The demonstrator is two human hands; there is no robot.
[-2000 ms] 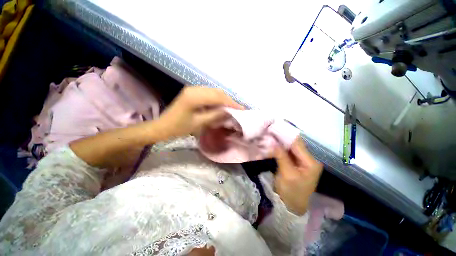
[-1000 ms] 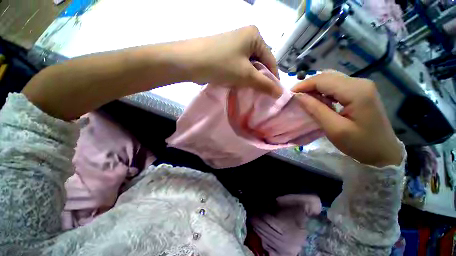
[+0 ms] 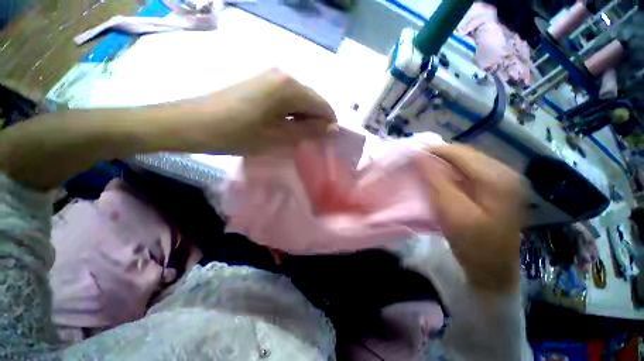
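A pink garment piece [image 3: 282, 204] is held up in front of my chest, above the table's front edge. It is spread between my two hands and its opening shows a darker, reddish inside. My left hand [image 3: 275, 113] pinches its upper edge near the middle of the view. My right hand [image 3: 476, 204] grips its right end and is blurred by motion; its fingers are partly hidden by the cloth. The white sewing machine [image 3: 466, 99] stands behind the cloth; its needle area is hidden.
A pink work bundle [image 3: 113, 254] lies low at the left and more pink cloth [image 3: 402, 328] lies at the lap. A pink strip [image 3: 141, 27] lies on the table's far left. Thread cones [image 3: 605, 58] stand behind the machine, under a dark green cylinder [image 3: 443, 25]. Tools lie at right.
The view has tilted up, showing more of the machine and far table. My hands have moved apart, spreading the pink piece wider, still held in both. Earlier, the snips showed on the table.
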